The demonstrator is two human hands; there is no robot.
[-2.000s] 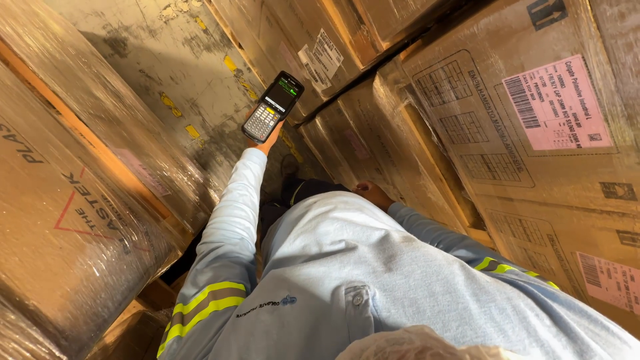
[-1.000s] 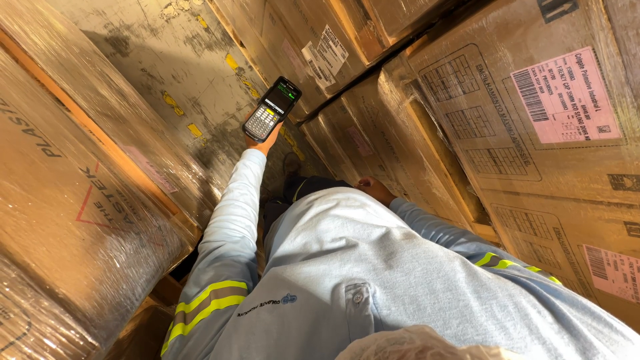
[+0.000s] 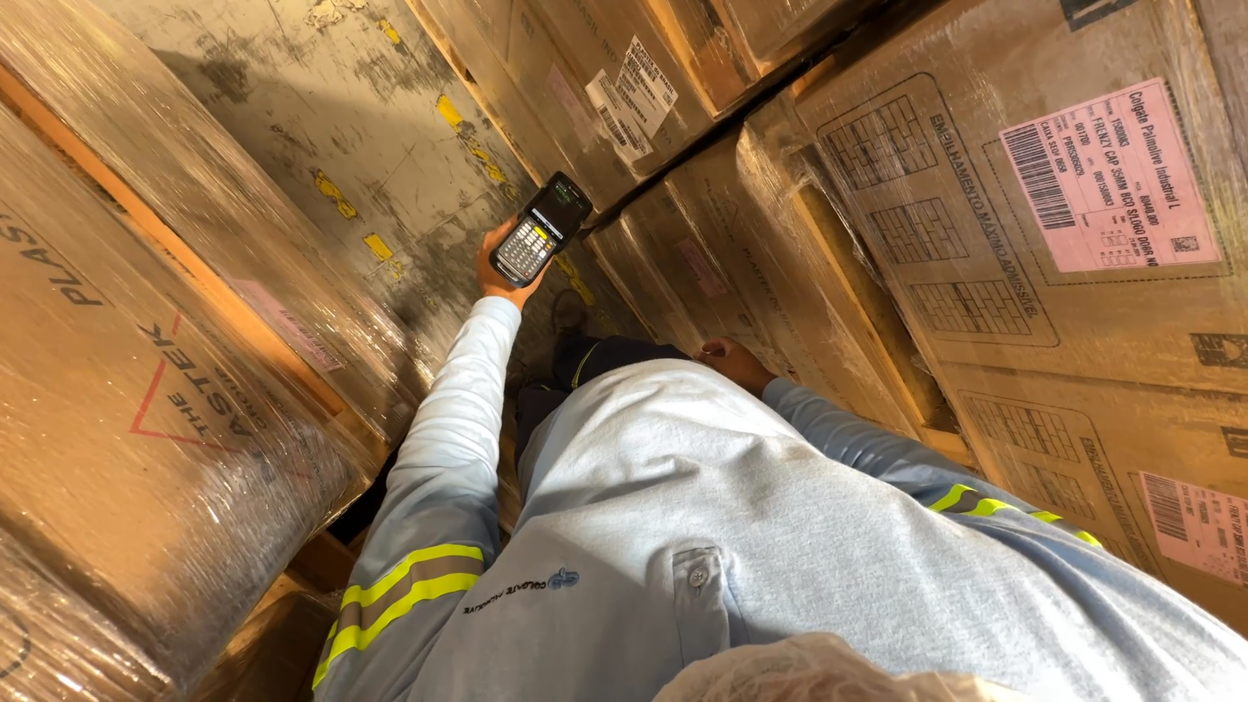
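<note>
My left hand [image 3: 509, 261] is closed around a black handheld barcode terminal [image 3: 542, 230], held out over the floor with its keypad and lit screen facing up. The screen shows small green text. Near my right hip, beside the dark trousers, my right hand [image 3: 733, 365] hangs low with its fingers curled; part of it lies in shadow, and whether it holds anything cannot be told. A pink barcode label [image 3: 1110, 175] is stuck on a wrapped carton at the right. White barcode labels [image 3: 632, 99] sit on a carton ahead.
Film-wrapped cartons [image 3: 224, 390] on pallets line the left side. More wrapped cartons [image 3: 975, 175] stand close along the right, with wooden pallet edges [image 3: 868, 292] between layers. Scuffed concrete floor [image 3: 263, 146] with worn yellow markings [image 3: 334, 194] runs between the stacks.
</note>
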